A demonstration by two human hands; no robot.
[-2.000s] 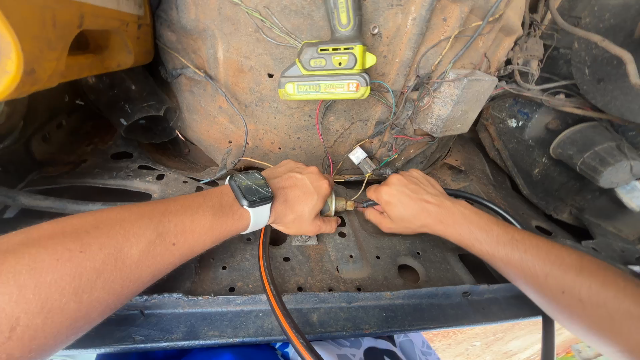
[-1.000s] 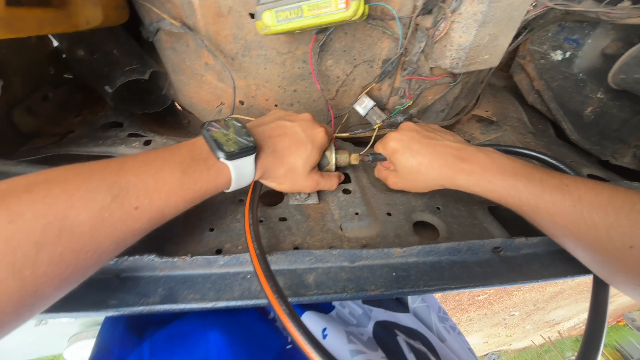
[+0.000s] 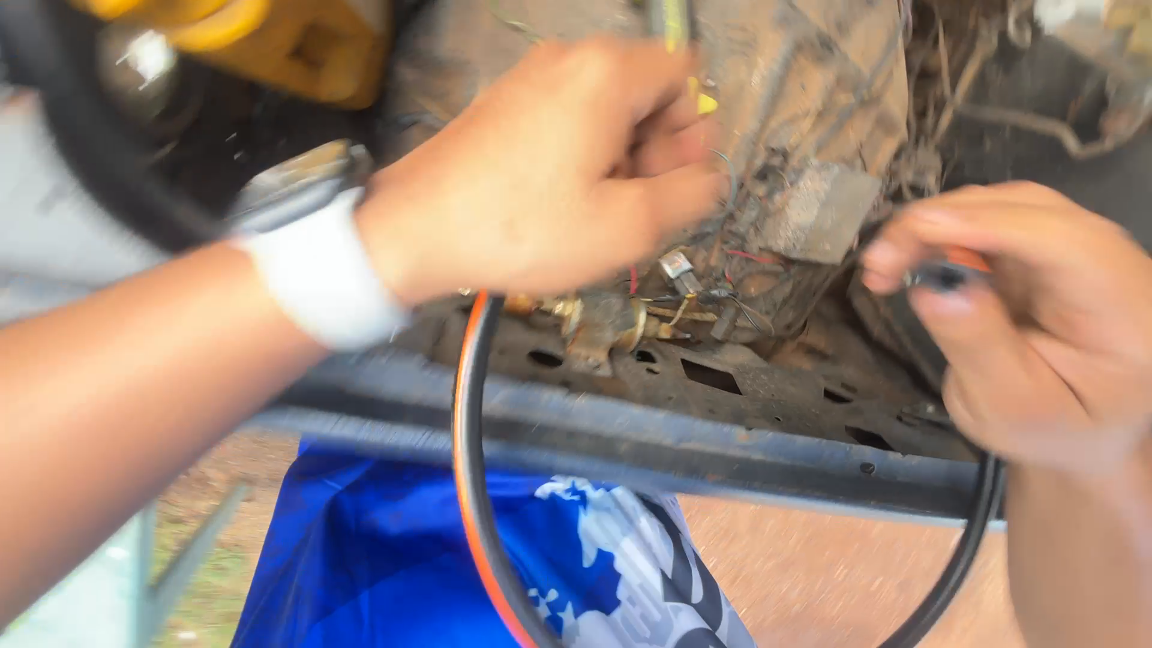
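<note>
My right hand [image 3: 1035,315] holds the end of a black rubber hose [image 3: 954,549] with an orange stripe, raised over the right part of the vehicle bay. The hose loops below the metal edge and comes up again at the left, under my left wrist. My left hand [image 3: 558,171], a watch on its wrist, is raised with fingers curled; blur and the hand's back hide whether anything is in it. Behind it shows a small part of a yellow-green cordless tool [image 3: 673,22]. Below sits a metal cylindrical fitting with brass ends [image 3: 607,326], touched by neither hand.
Thin wires and a small connector [image 3: 677,265] lie above the fitting. A painted metal crossmember [image 3: 720,459] runs along the front of a perforated, rusty panel. A yellow part [image 3: 306,45] stands at upper left. Blue and white patterned cloth [image 3: 387,549] is below the crossmember.
Both hands have left the brass-ended fitting. My right hand has moved right and up with the hose end; my left hand has risen toward the cordless tool. The view has shifted and is blurred.
</note>
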